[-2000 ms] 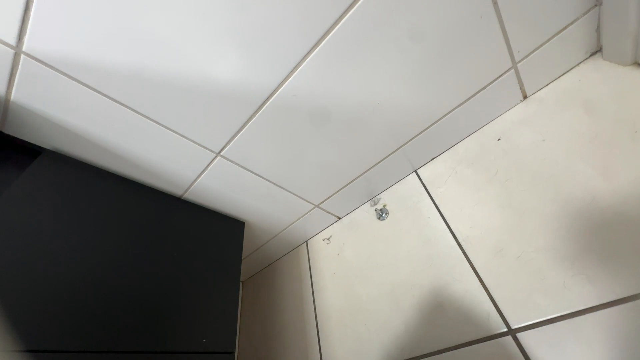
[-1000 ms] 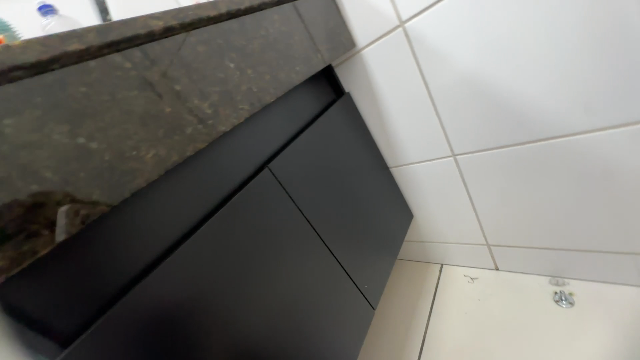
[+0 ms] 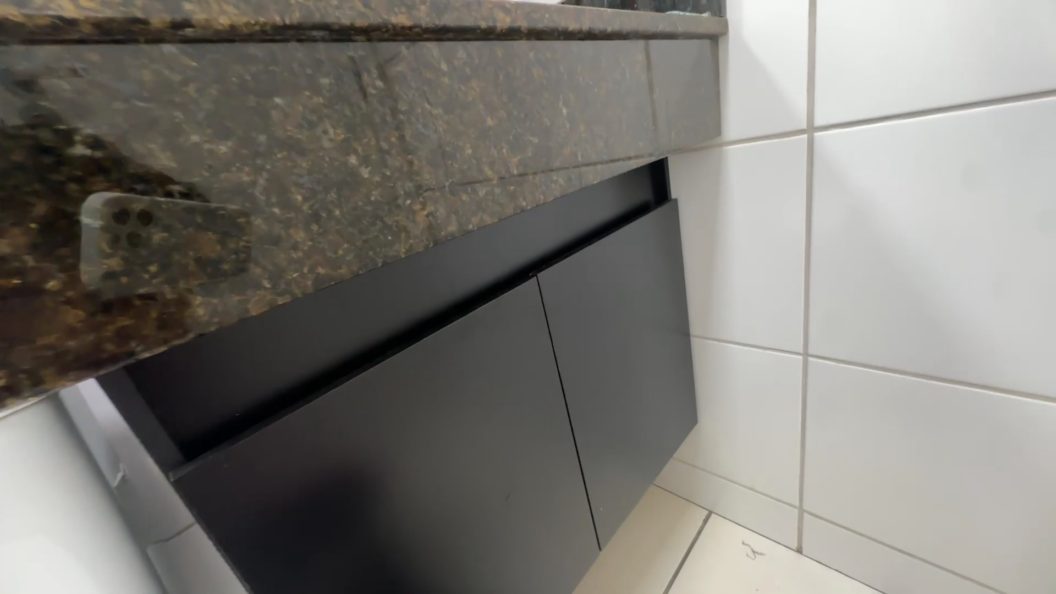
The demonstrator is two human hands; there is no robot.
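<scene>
Neither my left hand nor my right hand is in the head view. A dark cabinet with two flat doors fills the middle, the larger door (image 3: 396,445) on the left and the narrower door (image 3: 619,355) on the right, both closed. Above them runs a recessed black strip (image 3: 396,297). Over the cabinet is a polished brown speckled stone front (image 3: 429,140) with a counter edge (image 3: 371,23) along its top. A phone with several lenses shows as a reflection in the stone at the left.
White tiles cover the wall (image 3: 924,247) right of the cabinet. Light floor tiles (image 3: 718,561) lie below, with a small dark thread-like bit (image 3: 751,550) on them. A smooth white surface (image 3: 58,511) borders the lower left.
The view has swung from the floor and wall corner to the cabinet and stone counter front. The small metal fitting on the floor, visible earlier, is out of view now.
</scene>
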